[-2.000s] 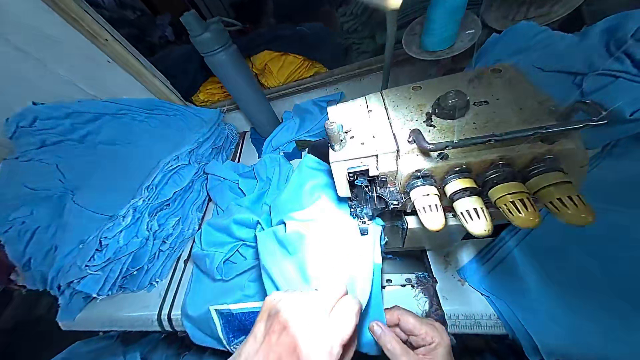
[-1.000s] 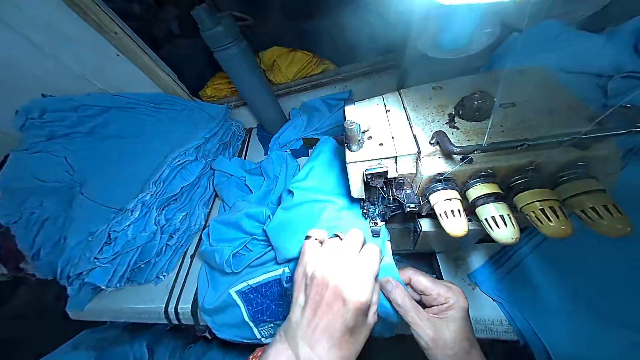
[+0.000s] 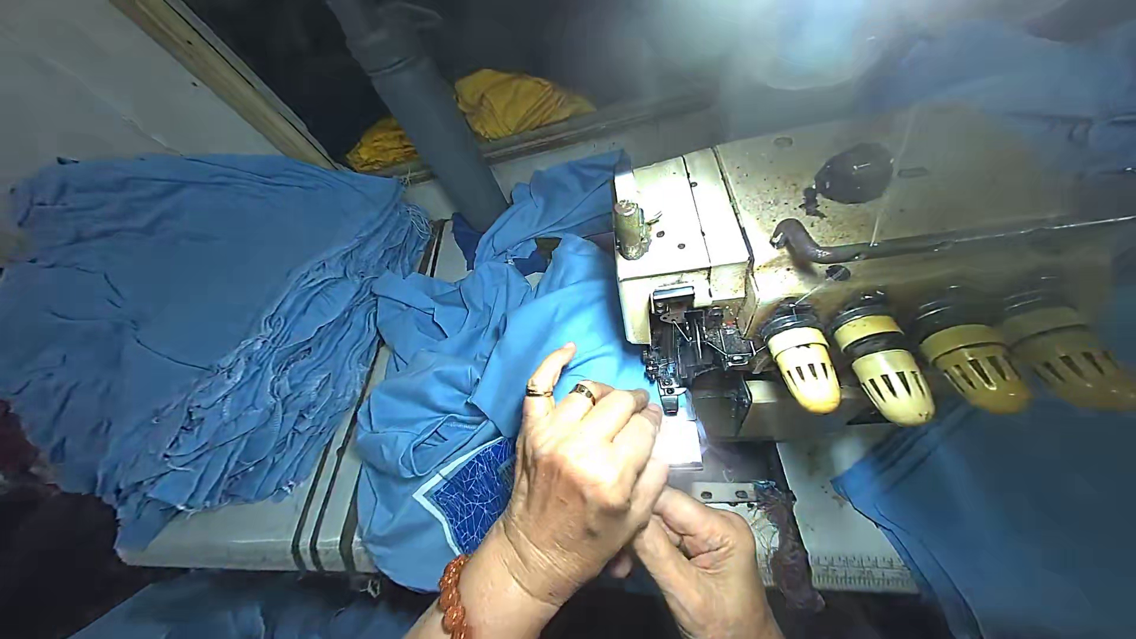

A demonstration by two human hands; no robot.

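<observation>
Blue knit fabric (image 3: 568, 319) lies bunched under and left of the head of an overlock sewing machine (image 3: 683, 240), with a dark-blue patterned patch (image 3: 470, 493) at its lower part. My left hand (image 3: 586, 461), wearing rings and a beaded bracelet, rests over the fabric's near right edge, just in front of the presser foot (image 3: 669, 397). Its fingers are bent; whether they pinch cloth is hidden. Close beside it, lower right, my right hand (image 3: 706, 555) has thumb and fingers drawn together near the left hand's fingertips. What lies between those fingers cannot be made out.
A tall stack of blue cut pieces (image 3: 195, 311) covers the left of the table. Yellow cloth (image 3: 515, 102) lies behind a grey pipe (image 3: 426, 115). Yellow-capped tension knobs (image 3: 803, 368) jut from the machine's front. More blue fabric (image 3: 1021, 506) hangs at the right.
The fabric edge that ran down to my right hand no longer shows beside the presser foot; bare metal plate shows there. My hands are now closer together. The view has shifted slightly.
</observation>
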